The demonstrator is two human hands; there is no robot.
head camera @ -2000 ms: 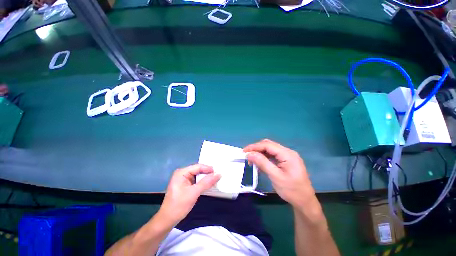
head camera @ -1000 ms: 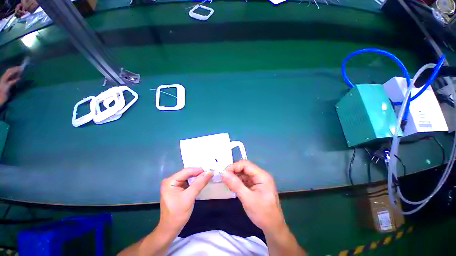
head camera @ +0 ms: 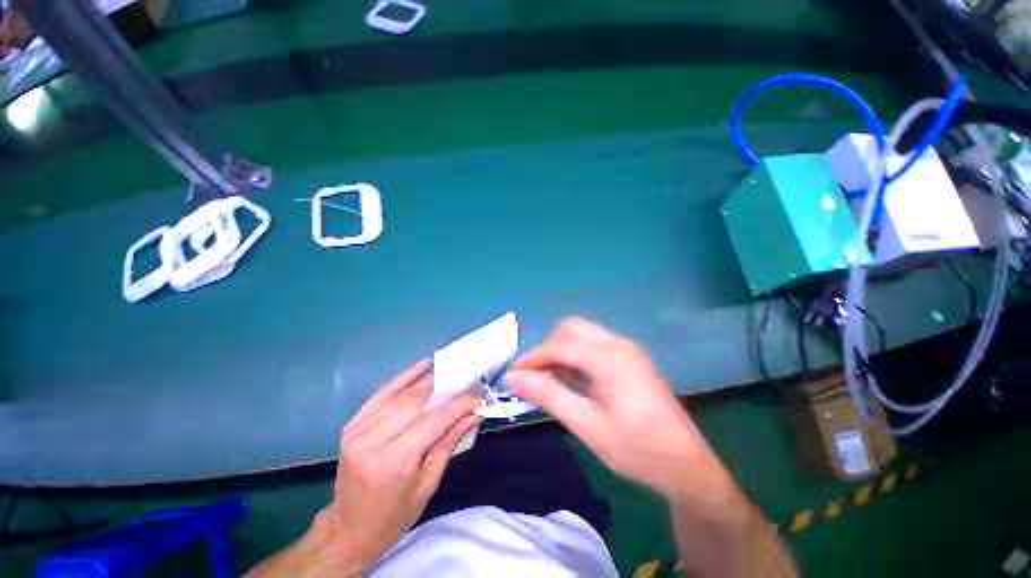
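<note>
My left hand (head camera: 396,452) grips a white sheet (head camera: 477,357) at the bench's front edge; the sheet is tilted up. A white plastic frame (head camera: 504,409) is held against it, seen nearly edge-on and partly hidden by my fingers. My right hand (head camera: 605,395) is at the right of the sheet, slightly blurred, with thumb and forefinger pinched together at the frame. Whether a small piece is between those fingertips cannot be made out. Small dark marks show by the left fingertips.
A single white frame with a thin wire (head camera: 347,216) lies on the green mat. Overlapping frames (head camera: 195,248) lie left, near a metal post (head camera: 136,102). A teal box (head camera: 797,224) with blue tube (head camera: 808,79) stands right. A blue stool (head camera: 147,542) and cardboard box (head camera: 848,429) are below.
The sheet and frame have been tilted up from lying nearly flat. My left hand now wraps their lower left side. My right hand has moved right, off the left fingertips. The view has shifted right.
</note>
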